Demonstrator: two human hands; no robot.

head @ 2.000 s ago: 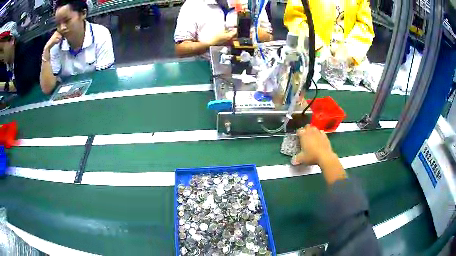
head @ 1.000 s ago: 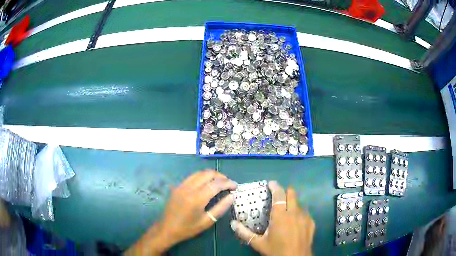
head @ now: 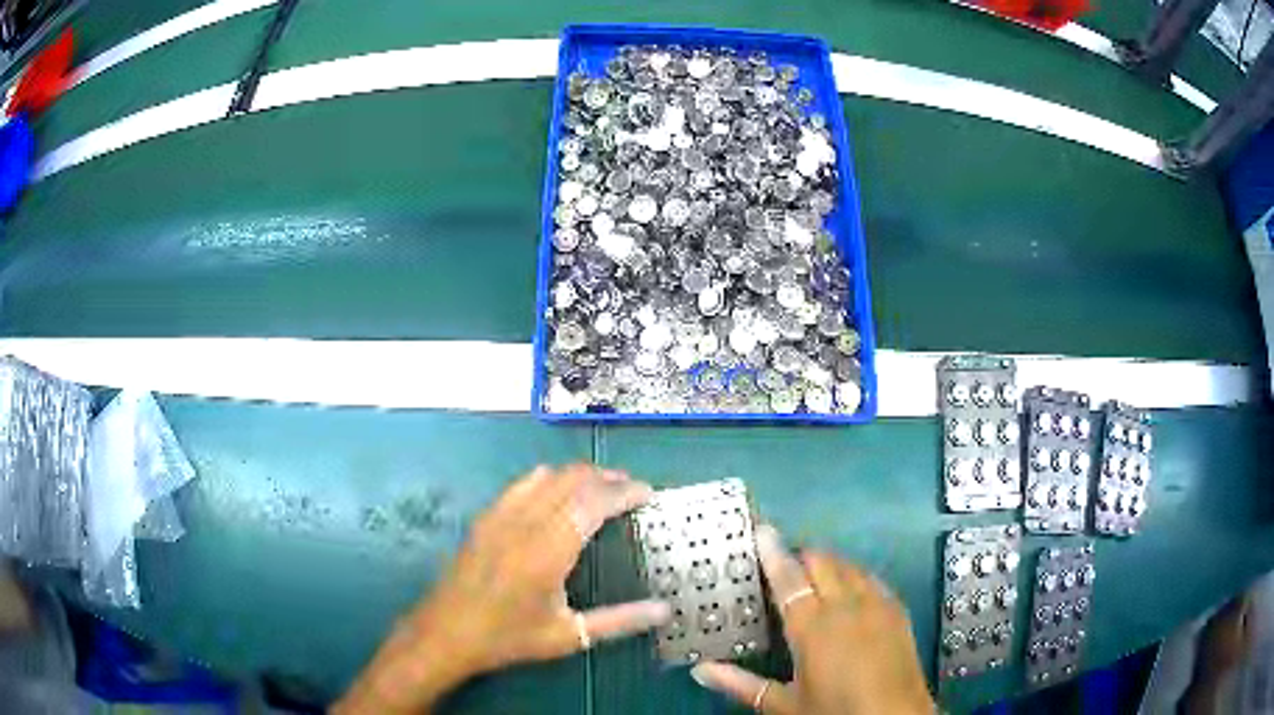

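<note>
A grey-brown metal fixture plate [head: 703,570] lies between my hands at the lower middle, its face up, with round pockets and small holes. I see no loose part between my fingers. My left hand [head: 510,573] holds the plate's left side, thumb over the face and a fingertip at the upper left corner. My right hand [head: 838,629] holds its right side, thumb at the bottom edge. A blue tray [head: 541,252] full of small round silver parts [head: 699,238] stands just beyond.
Several plates with silver discs in rows [head: 982,433] lie at the right. Clear plastic bags [head: 49,461] lie at the left. White strips [head: 266,372] cross the green bench. Red [head: 46,70] and blue [head: 14,161] objects show at the far left, metal posts [head: 1171,42] at the upper right.
The view first swung down from the bench machine and co-workers, where my right hand was reaching by a red bin. Since then the plate has turned flatter between my hands, and my left thumb has moved onto it.
</note>
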